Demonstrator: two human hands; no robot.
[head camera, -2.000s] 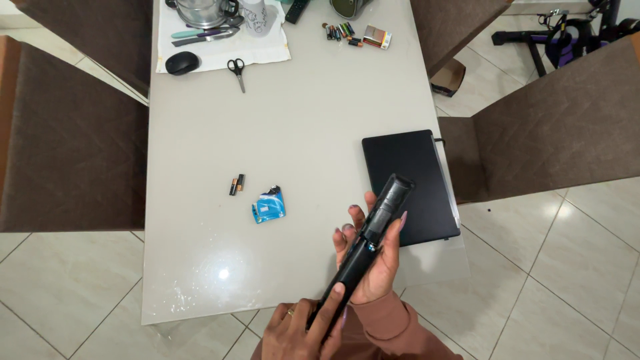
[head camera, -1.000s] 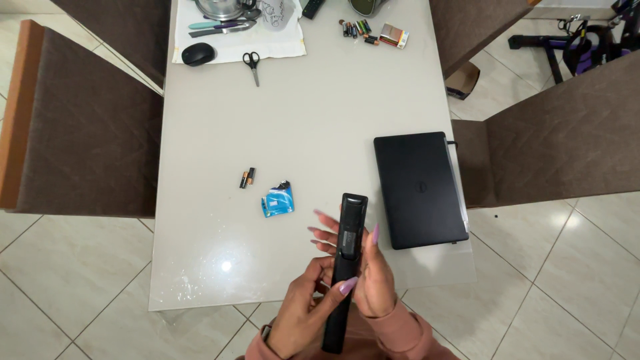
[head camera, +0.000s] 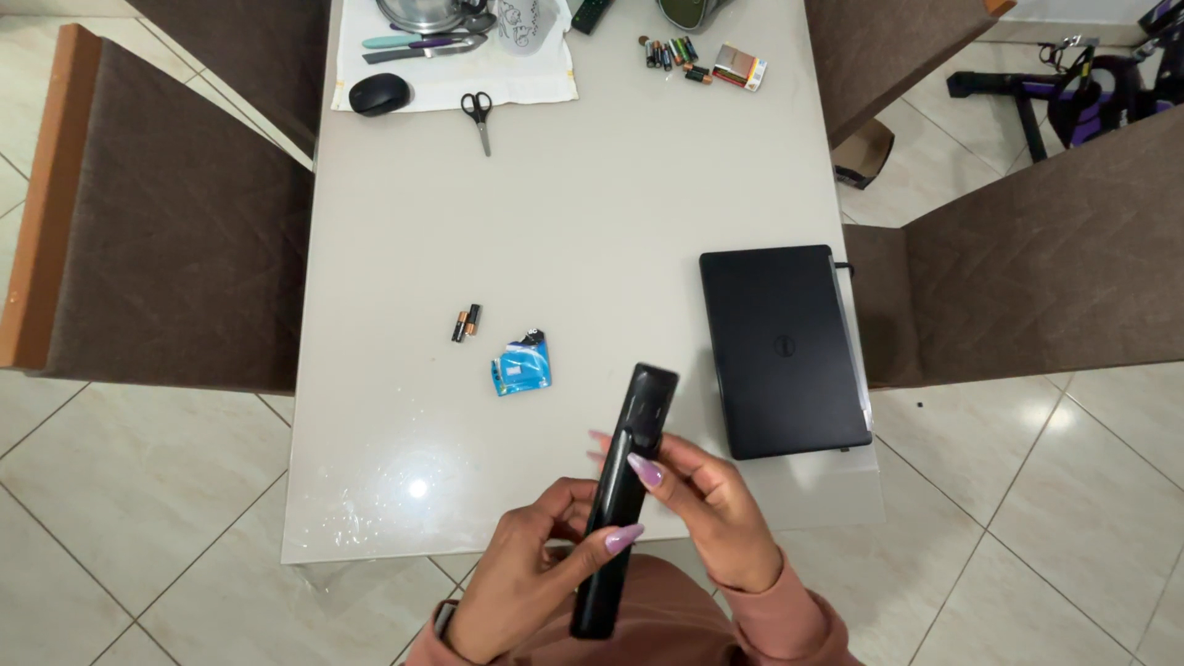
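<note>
A long black handheld device (head camera: 618, 518), which looks like a remote control, is held up at the table's near edge. My left hand (head camera: 532, 564) grips its lower half, thumb across the top face. Around the upper half is my right hand (head camera: 712, 509), its thumb on the face and its fingers behind. Beyond them on the table lie a torn blue plastic packet (head camera: 523, 365) and two loose AA-type batteries (head camera: 466, 323). A closed black laptop (head camera: 786, 351) rests to the right of my right hand. What the device's underside looks like is hidden.
Scissors (head camera: 477, 116), a black mouse (head camera: 379, 94) and knives (head camera: 425, 48) on a white cloth (head camera: 518, 86) are at the far left. Several batteries (head camera: 671, 53), a small box (head camera: 739, 67) and another remote control (head camera: 589, 14) are at the far side. Upholstered chairs (head camera: 185, 222) flank the table.
Both hands have shifted on the device, which now leans to the right. A light rectangular patch on its face, seen one second ago, no longer shows.
</note>
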